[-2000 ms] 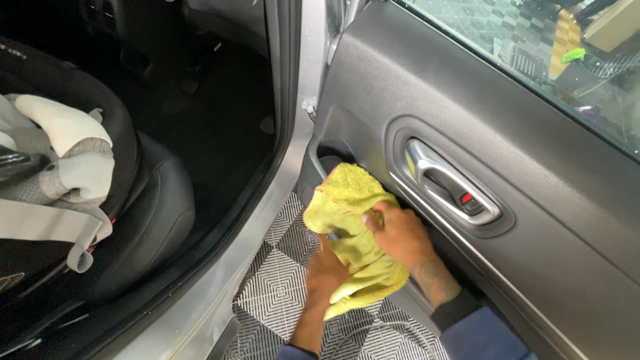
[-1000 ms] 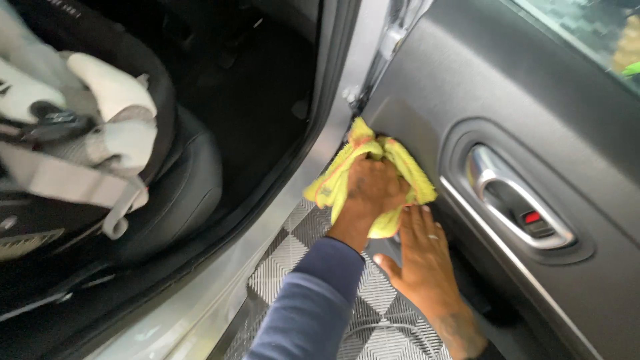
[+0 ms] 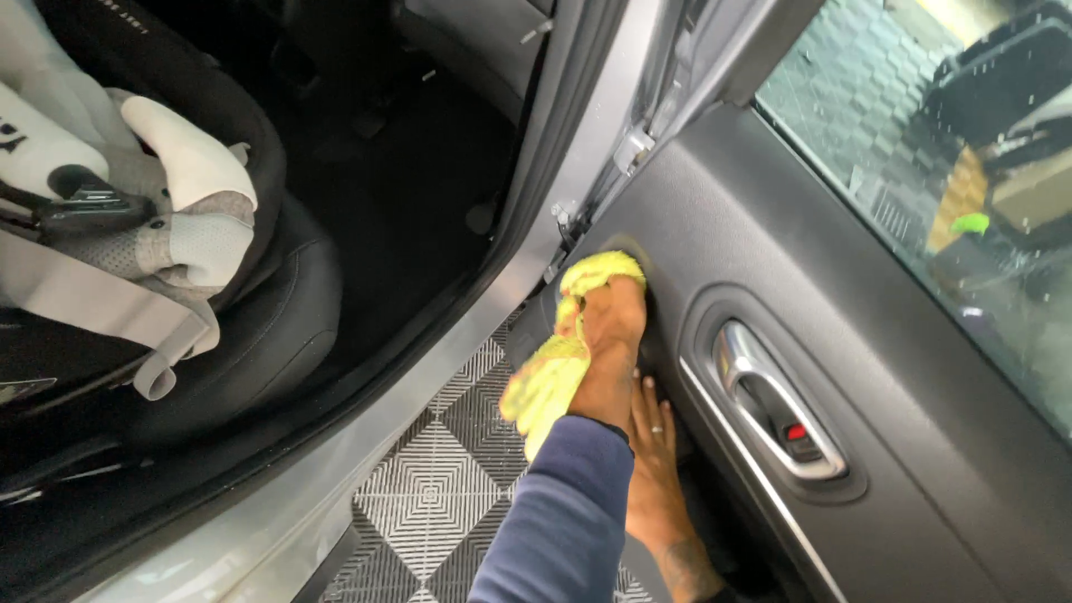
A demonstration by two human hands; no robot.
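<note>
My left hand (image 3: 614, 339), in a navy sleeve, is closed on a yellow microfiber cloth (image 3: 548, 381). It presses the cloth's upper part against the grey door panel (image 3: 712, 201), near the hinge side, while the rest hangs to the left. My right hand (image 3: 657, 465), with a ring and a tattooed wrist, lies just below and right, partly behind the left forearm. Its fingers are extended toward the panel's lower part; no object shows in it. The chrome inner door handle (image 3: 779, 402) is to the right of both hands.
A child car seat (image 3: 193, 184) with a light strap rests on the dark car seat (image 3: 293, 310) at left. The silver door sill (image 3: 394, 402) runs diagonally beside patterned floor tiles (image 3: 431, 494). The door window (image 3: 946, 176) is at upper right, and a door hinge (image 3: 632, 151) at top centre.
Two seconds ago both hands were at the spread cloth. Now the left hand has it bunched against the panel, higher toward the hinge side than one second ago, and the right hand is off it.
</note>
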